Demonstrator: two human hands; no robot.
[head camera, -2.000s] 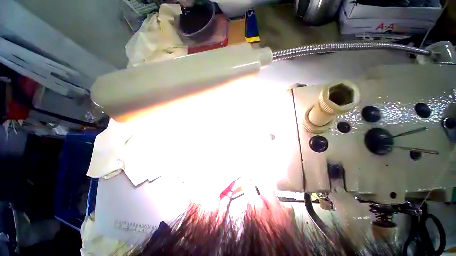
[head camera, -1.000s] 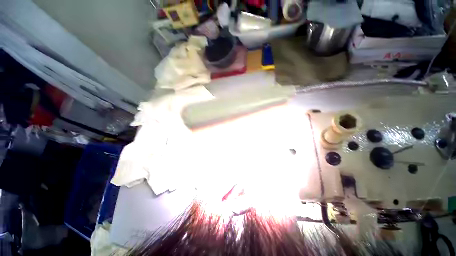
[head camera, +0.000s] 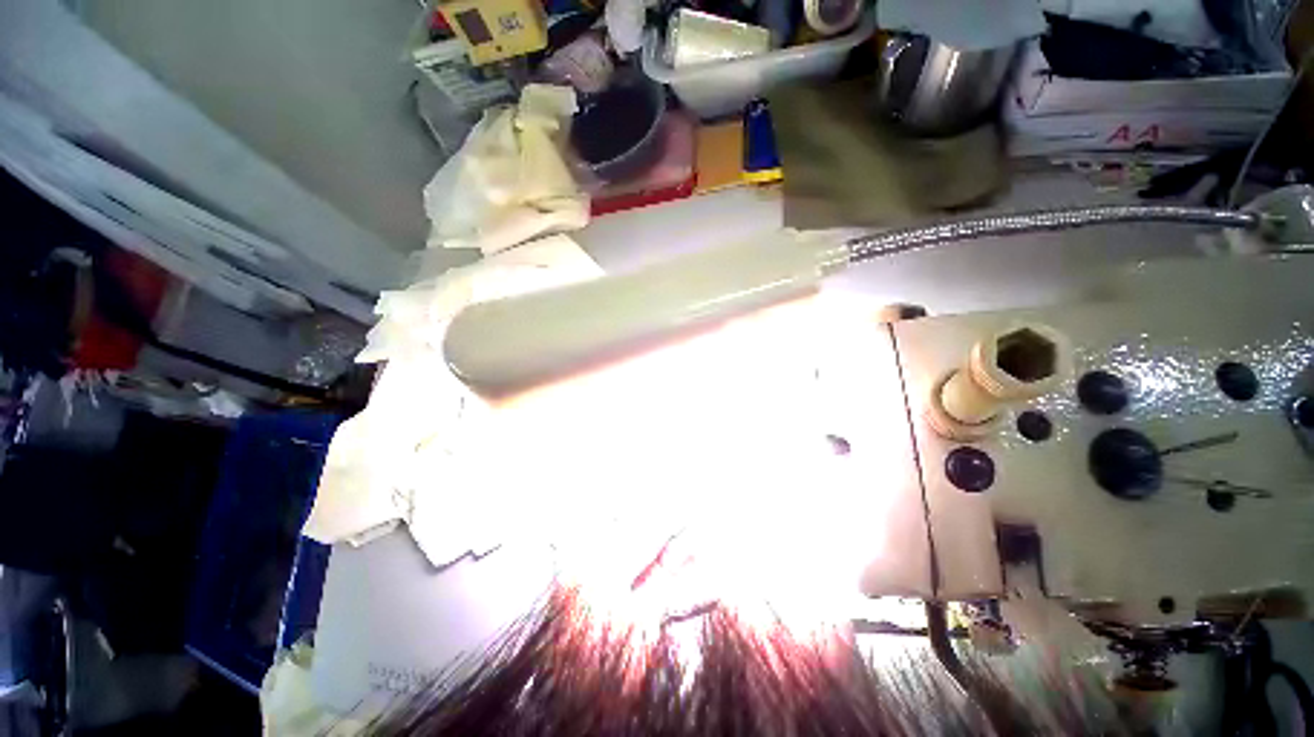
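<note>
White to cream fabric pieces (head camera: 368, 468) lie left of the sewing machine and fade into the lamp's glare. The cream machine head (head camera: 1066, 518), with black round plugs and a hollow knob on top, fills the right side. A pale gooseneck lamp (head camera: 634, 320) hangs over the fabric. Dark hair covers the bottom middle. A small red shape (head camera: 659, 559) shows in the glare just above the hair; I cannot tell what it is. Neither of my hands can be made out. The needle area is hidden by glare and hair.
A blue crate (head camera: 252, 533) stands left of the table. Behind the lamp are a crumpled cream cloth (head camera: 504, 180), a dark bowl (head camera: 620, 130), a clear tray (head camera: 764, 75) and a white box (head camera: 1146, 108). Black scissor handles (head camera: 1275, 684) show at the lower right.
Since two seconds ago the view has shifted, so the machine and lamp sit lower and further right, and more of the back of the table shows. No hand movement can be made out.
</note>
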